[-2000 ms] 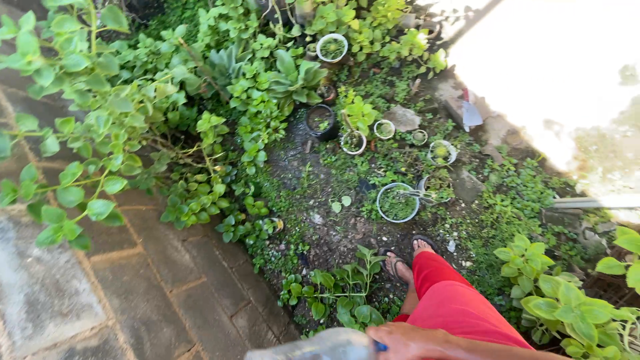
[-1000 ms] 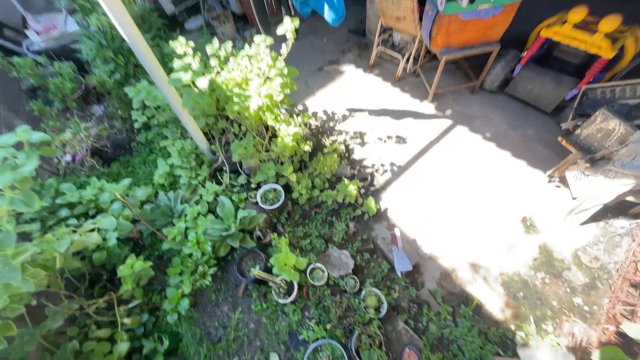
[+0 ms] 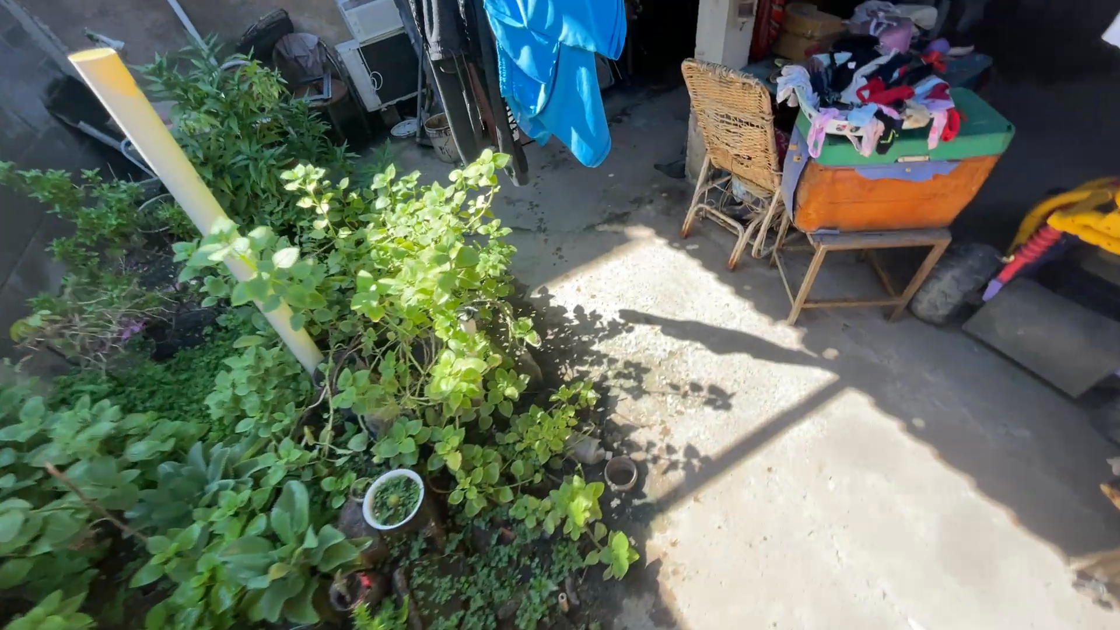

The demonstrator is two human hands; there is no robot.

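Note:
Neither my left hand nor my right hand shows in the head view now, so what they hold is hidden. Leafy green plants (image 3: 429,289) fill the left half, around a leaning pale pipe (image 3: 188,188) with a yellowish top. Among the lower leaves stands a white-rimmed pot (image 3: 394,500) with small green growth inside. A small round pot (image 3: 620,473) sits at the edge of the concrete. Lower left of the white-rimmed pot, a dark pot (image 3: 354,590) is partly covered by leaves.
Blue cloth (image 3: 556,79) and dark clothes (image 3: 459,70) hang at the top. A wicker chair (image 3: 731,122) stands beside an orange cooler with a green lid (image 3: 892,192), on a small table (image 3: 875,236), with heaped clothes on top. Sunlit concrete floor (image 3: 787,525) lies right of the plants.
The view has swung up and away from the feet, red clothing and a hand at the bottom of the earliest frame. The chair and cooler now show whole.

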